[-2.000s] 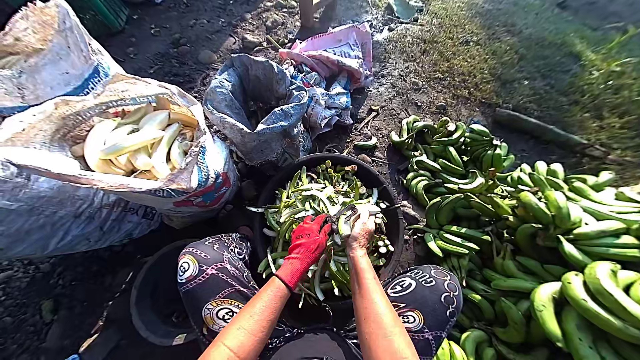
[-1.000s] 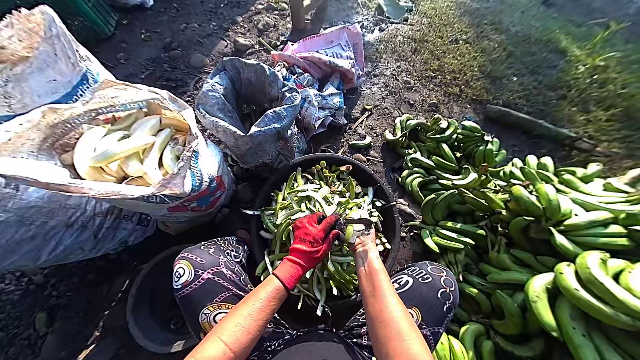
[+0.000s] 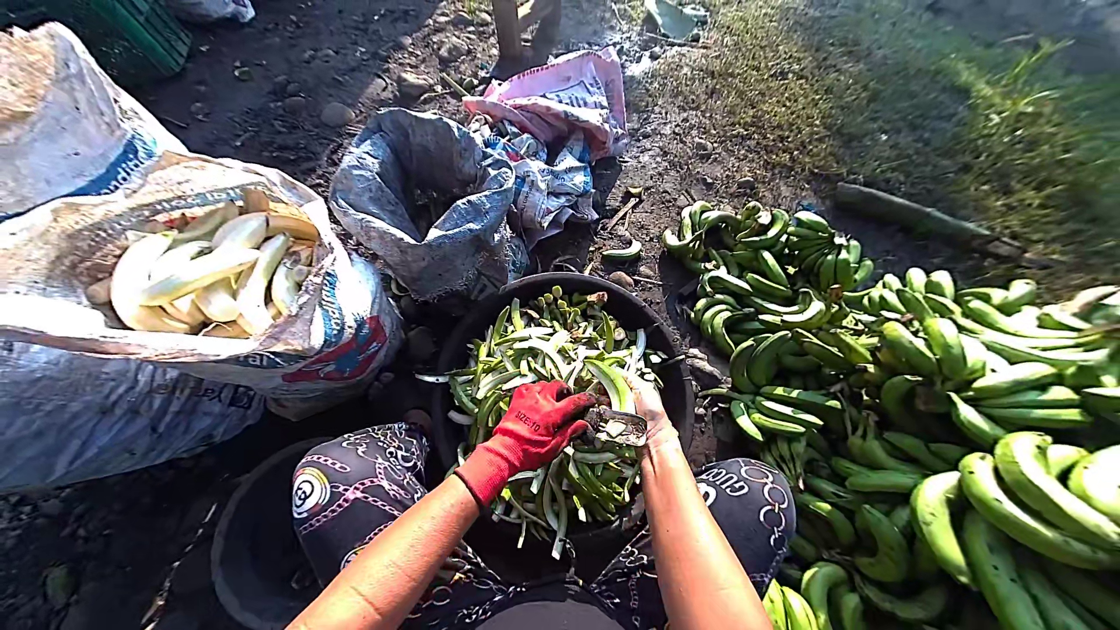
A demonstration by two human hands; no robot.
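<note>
My left hand (image 3: pixel 544 423), in a red glove, is over the black tub (image 3: pixel 680 367) of green banana peels (image 3: pixel 534 350); its curled fingers meet a partly peeled green banana (image 3: pixel 612 385). My bare right hand (image 3: pixel 649 411) is closed round that banana and a small metal tool (image 3: pixel 619 427), probably a peeler, whose flat end lies between the hands. What the left fingertips grip is hard to see. Peeled bananas (image 3: pixel 214 271) fill an open woven sack (image 3: pixel 350 324) at the left. Bunches of unpeeled green bananas (image 3: pixel 919 376) are piled at the right.
An open grey sack (image 3: pixel 429 254) and a pink-and-white crumpled sack (image 3: pixel 564 96) lie beyond the tub. A dark basin (image 3: pixel 241 542) stands beside my left knee. A green crate (image 3: pixel 131 35) is at the upper left, and a cut stalk (image 3: pixel 927 214) lies on the ground behind the bananas.
Both hands stay over the tub and have shifted slightly. A partly peeled banana now shows plainly between them.
</note>
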